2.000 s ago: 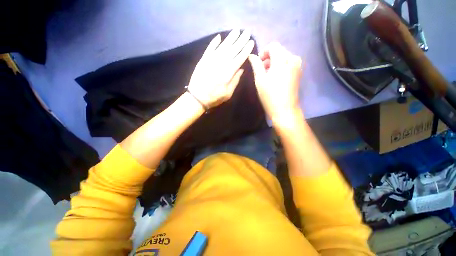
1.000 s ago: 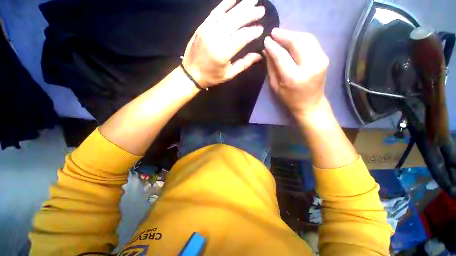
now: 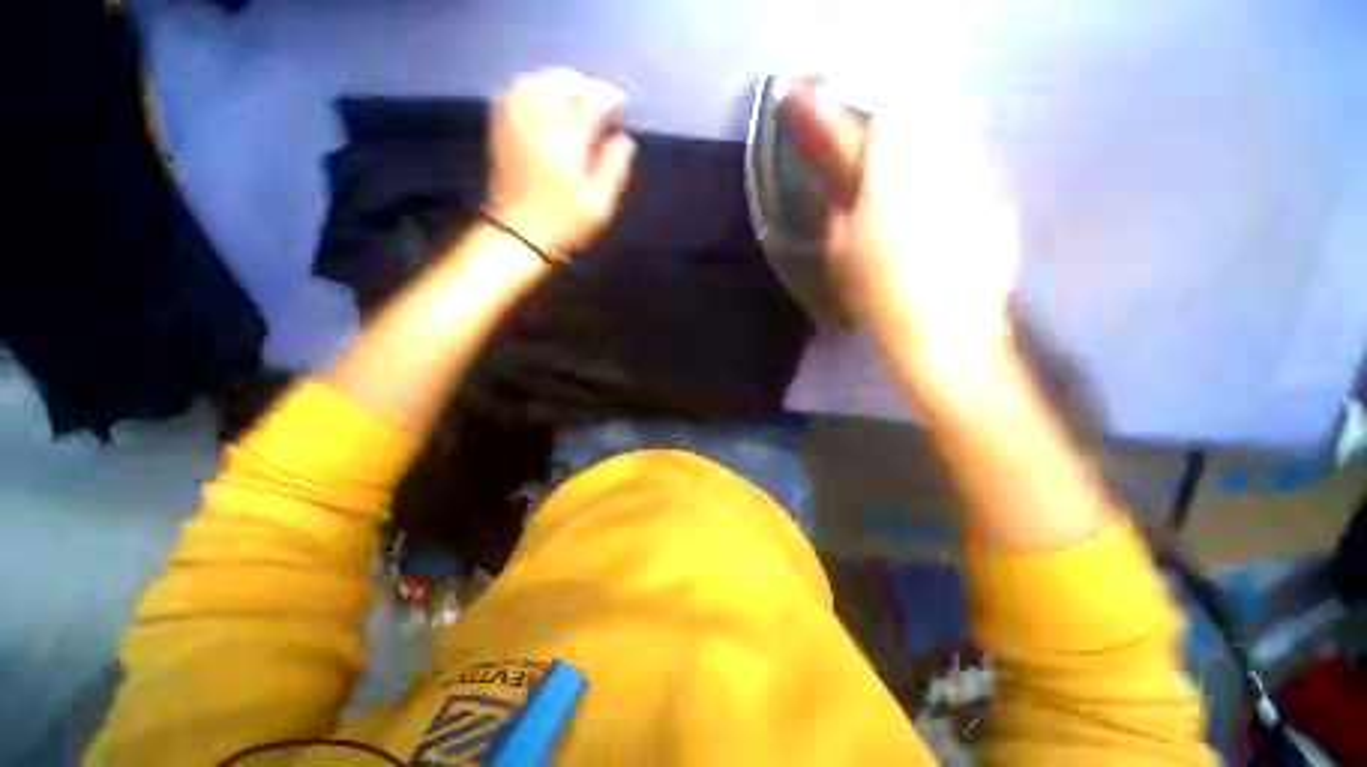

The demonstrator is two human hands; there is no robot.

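A black garment piece (image 3: 675, 300) lies spread on the pale lilac table cover (image 3: 1199, 225), its front part hanging over the near edge. My right hand (image 3: 937, 225) is closed around the handle of the steam iron (image 3: 790, 195), blurred and overexposed. The iron's silver-edged plate is at the right end of the black cloth; whether it presses down on it is unclear. My left hand (image 3: 555, 158) is on the cloth's far edge, fingers bent and blurred; whether it pinches the cloth cannot be told.
Another black garment heap (image 3: 105, 225) hangs over the table at the left. A brown carton (image 3: 1274, 502) with blue print is below the table at the right. A dark hose or cable (image 3: 1199, 592) runs down at the right. Mixed scraps lie below the table.
My right hand has left the cloth edge and taken the iron, which has moved left from the right side to the cloth. My left hand has moved left and its fingers are now bent.
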